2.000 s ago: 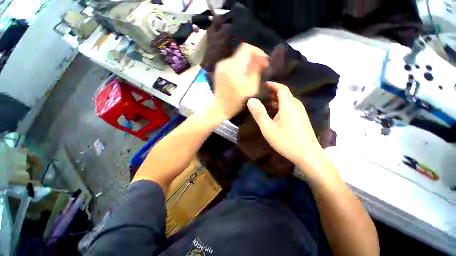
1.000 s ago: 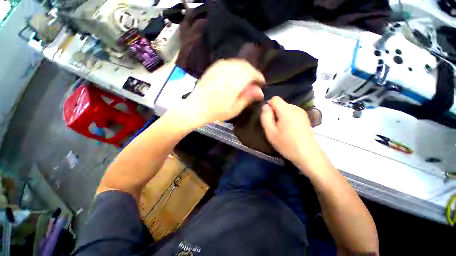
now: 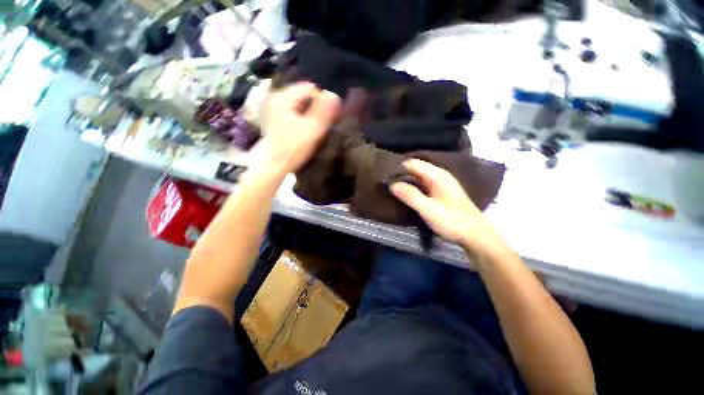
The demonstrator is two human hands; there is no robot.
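A black and dark brown garment (image 3: 409, 116) lies heaped on the white table, with a brown part along the table's front edge. My left hand (image 3: 297, 123) is blurred, its fingers curled at the garment's left side; the cloth between its fingers is not clear. My right hand (image 3: 436, 197) has its thumb and fingers closed on a fold of the brown part. The white sewing machine head with a blue stripe (image 3: 594, 104) stands to the right of the garment. Thread snips (image 3: 641, 203) lie flat on the table at the right.
The white table's front edge (image 3: 617, 297) runs across in front of me. More dark cloth (image 3: 363, 23) lies at the back. A phone (image 3: 231, 127) leans at the left. A red stool (image 3: 181, 212) and a cardboard box (image 3: 293, 312) are below.
My left hand has moved left, away from my right hand. The brown part now lies spread more widely along the table's edge. The camera view has shifted and blurred.
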